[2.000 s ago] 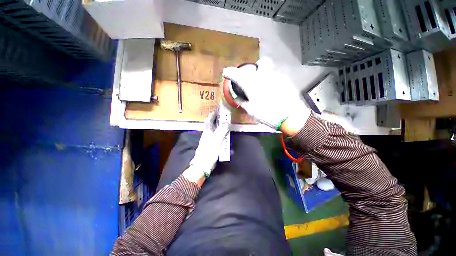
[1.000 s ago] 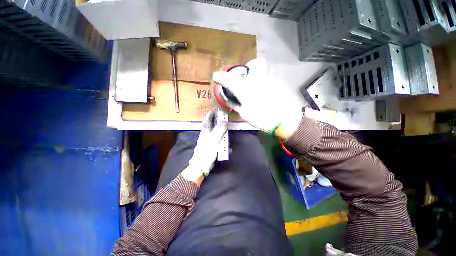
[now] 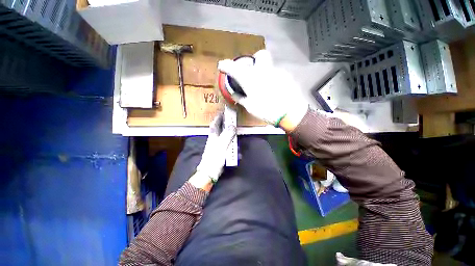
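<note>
My left hand (image 3: 216, 146), in a white glove, grips a sheet-metal housing (image 3: 231, 148) over my lap at the bench edge. The housing is seen edge-on as a narrow pale strip. My right hand (image 3: 265, 88), in a white glove with a green cuff edge, holds a disc sander (image 3: 225, 87) with a red rim and dark body. The sander is at the upper end of the strip; whether its pad touches the metal is hidden. Most of the sander is under my right hand.
A T-handle tool (image 3: 182, 78) lies on the cardboard (image 3: 208, 41), with a grey metal plate (image 3: 137, 76) to its left. Slotted housings (image 3: 383, 75) stand at the right and back. A loose plate (image 3: 333, 93) lies beside them. A blue bin (image 3: 333, 203) is on the floor.
My right hand and the sander have moved a little to the left and up, away from my body. My left hand still holds the housing in nearly the same place.
</note>
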